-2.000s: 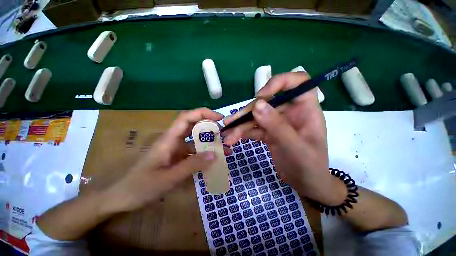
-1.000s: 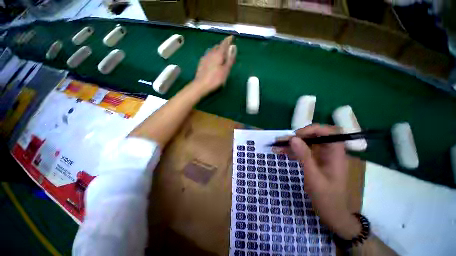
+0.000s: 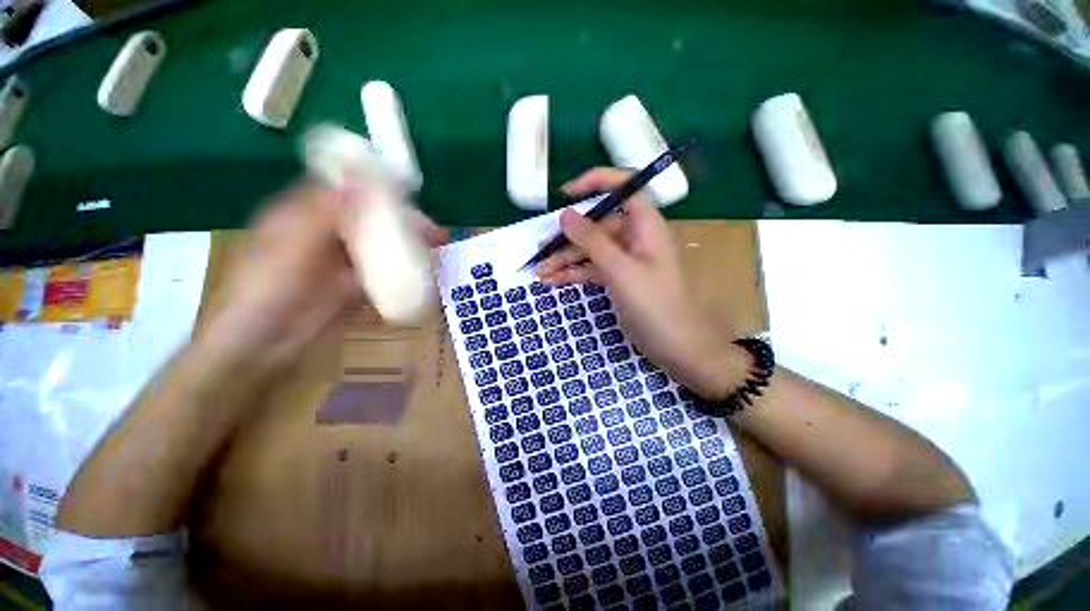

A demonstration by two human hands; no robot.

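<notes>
My left hand [image 3: 293, 263] is blurred and holds a white plastic housing [image 3: 389, 257] above the cardboard, left of the label sheet. No label can be made out on this housing. My right hand [image 3: 628, 257] holds the black tweezers [image 3: 612, 201] like a pen. Their tip points down at the bare top part of the label sheet [image 3: 502, 257]. The sheet carries a dense grid of dark labels, with a few spots bare near the top.
A green conveyor belt [image 3: 454, 54] crosses behind, carrying several white housings [image 3: 795, 149]. Brown cardboard [image 3: 412, 477] lies under the sheet. A white glossy sheet [image 3: 885, 346] is at right. A printed panel [image 3: 90, 292] with orange-yellow print is at left.
My left hand was over the belt and has come back to the bench with a housing. My right hand still holds the tweezers over the sheet. The view has turned.
</notes>
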